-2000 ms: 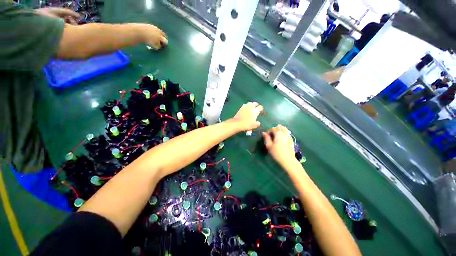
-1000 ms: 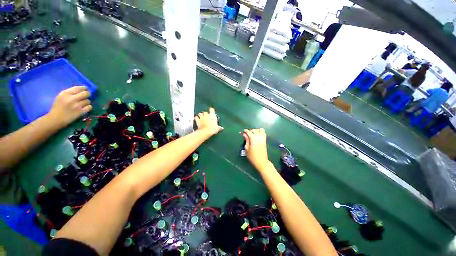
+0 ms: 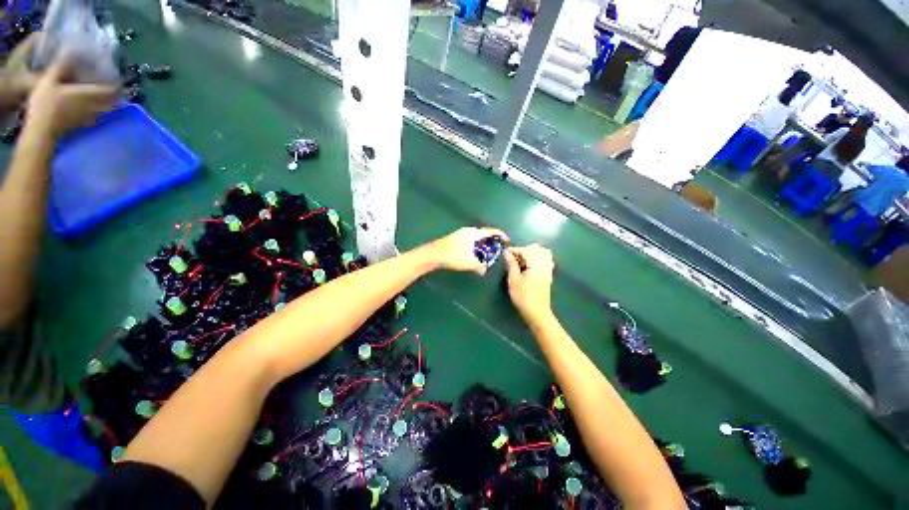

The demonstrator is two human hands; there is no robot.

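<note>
My left hand [image 3: 466, 249] is closed around a round wired unit [image 3: 487, 251], which shows shiny and bluish between the fingers. My right hand [image 3: 528, 271] is just right of it, fingertips pinched close to the unit; whether it holds something is hidden. A large pile of black housings [image 3: 299, 369] with green ends and red wires lies under and around my forearms. To the right, two joined units lie on the green surface, one nearer my right hand [image 3: 635, 351] and one farther right [image 3: 765, 448].
A perforated white post [image 3: 374, 129] stands just beyond my left hand. A metal rail [image 3: 638, 234] runs behind. At left are a blue tray [image 3: 125, 169], another person's blurred arms [image 3: 30, 189] and a loose round unit [image 3: 302, 150]. A plastic-wrapped item [image 3: 885, 349] is at right.
My hands have come close together, with a round unit now visible in my left hand. The neighbouring person's hand has left the tray and holds up a blurred, clear-looking thing. The view has shifted slightly.
</note>
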